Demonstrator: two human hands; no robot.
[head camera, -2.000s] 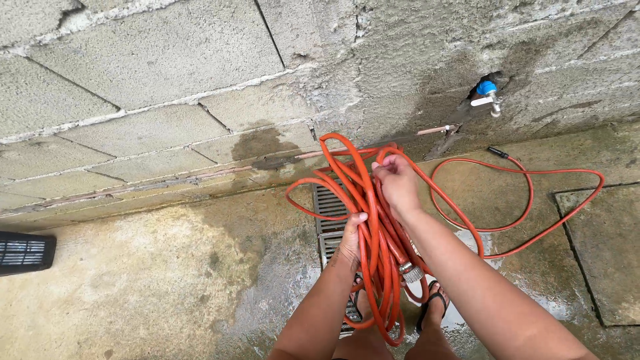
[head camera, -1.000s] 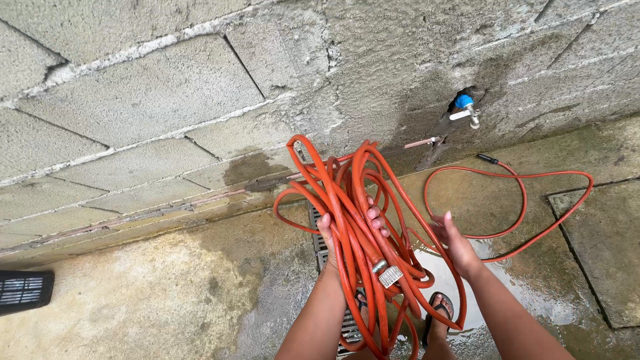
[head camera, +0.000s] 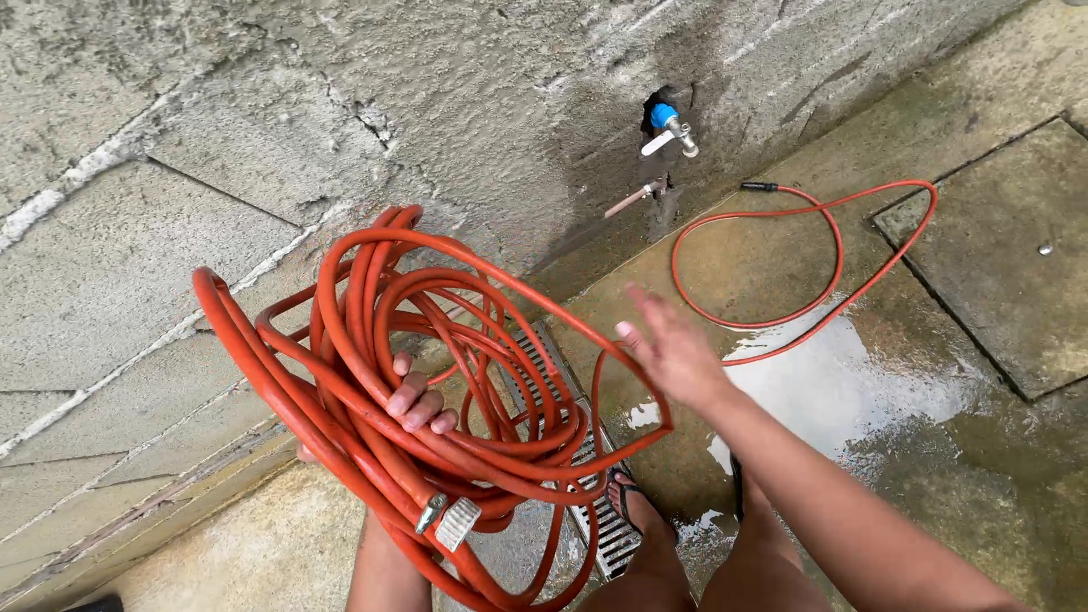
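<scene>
A loosely coiled orange hose (head camera: 365, 382) fills the middle left of the head view, its loops held up off the floor. My left hand (head camera: 416, 399) is closed around several of the loops, its fingers showing through the coil. A ribbed connector (head camera: 457, 523) and a metal clamp (head camera: 431, 512) are at the coil's lower part. My right hand (head camera: 676, 344) is slightly blurred at the coil's right side, fingers apart, near an outer loop; whether it touches the hose I cannot tell. A length of the same hose with a black end fitting (head camera: 759, 186) lies looped on the floor at right.
A metal tap with a blue collar (head camera: 667, 117) projects from the rough block wall (head camera: 476, 110), above a short pipe (head camera: 633, 199). A slotted drain grate (head camera: 614, 531) runs by my sandalled feet. A puddle (head camera: 833, 374) and a concrete cover slab (head camera: 1003, 255) are at right.
The coil in my left hand now lies more tilted to the left, with its loops spread wider. My right hand was open beside the coil one second ago; two seconds ago it was at the hose.
</scene>
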